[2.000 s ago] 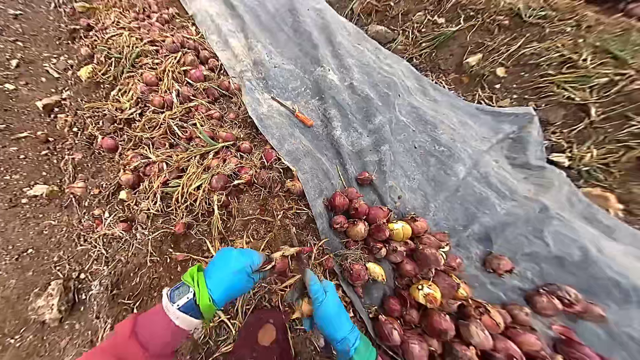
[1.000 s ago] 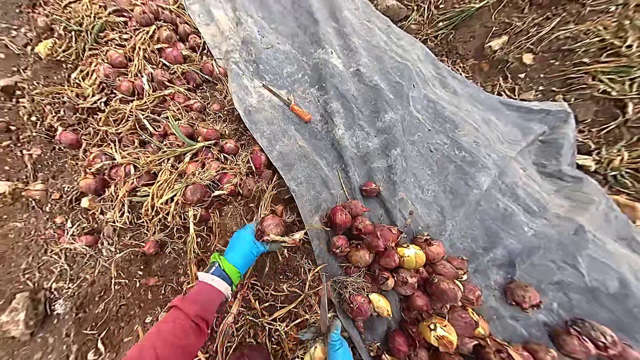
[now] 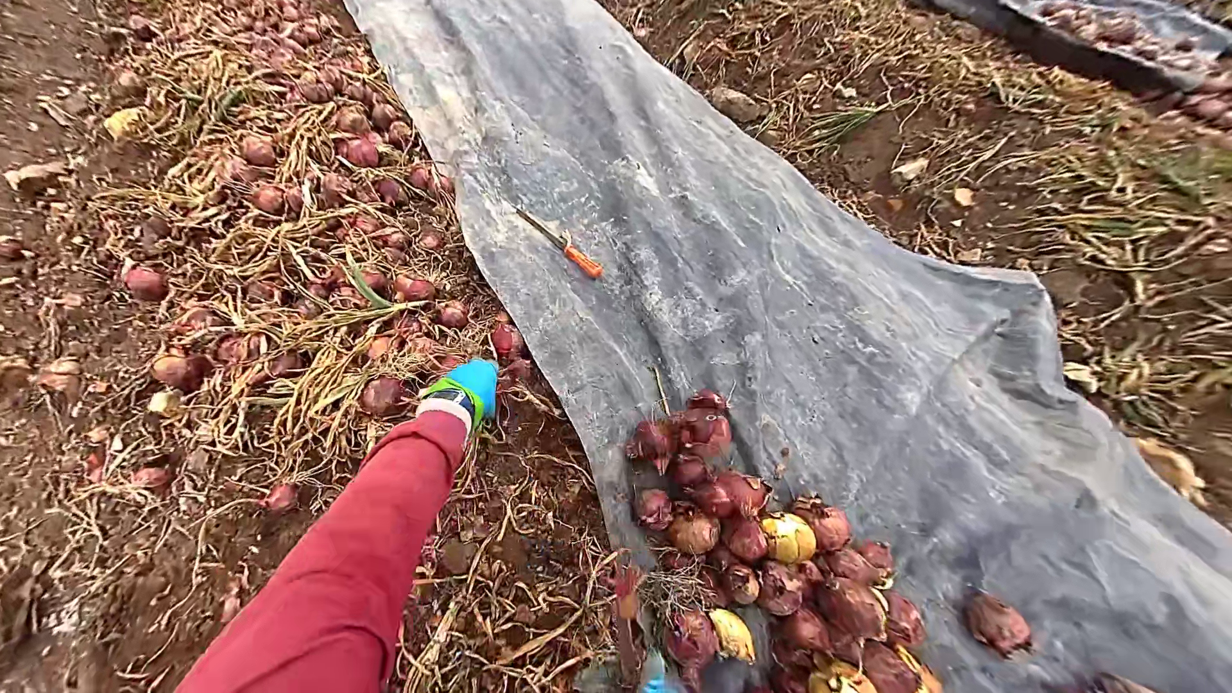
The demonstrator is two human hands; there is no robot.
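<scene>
My left hand (image 3: 474,381), in a blue glove below a red sleeve, reaches to the edge of the red onions with dried tops (image 3: 383,396) lying on the soil. Its fingers are mostly hidden, so its grip does not show. At the bottom edge, only a blurred bit of my blue-gloved right hand (image 3: 654,674) shows, beside an upright brown blade (image 3: 626,616). Right of it, a heap of trimmed red onions (image 3: 804,630), some peeled to yellow, rests on a grey plastic sheet (image 3: 818,356).
A knife with an orange handle (image 3: 582,261) lies on the sheet farther up. One onion (image 3: 997,623) sits apart from the heap at the right. Stones and dry tops cover the soil beyond, and another sheet with onions (image 3: 1116,34) is at the top right.
My left hand has moved away from my right hand, up to the untrimmed onions. An onion seen at it one second ago is no longer there. My right hand has mostly left the view.
</scene>
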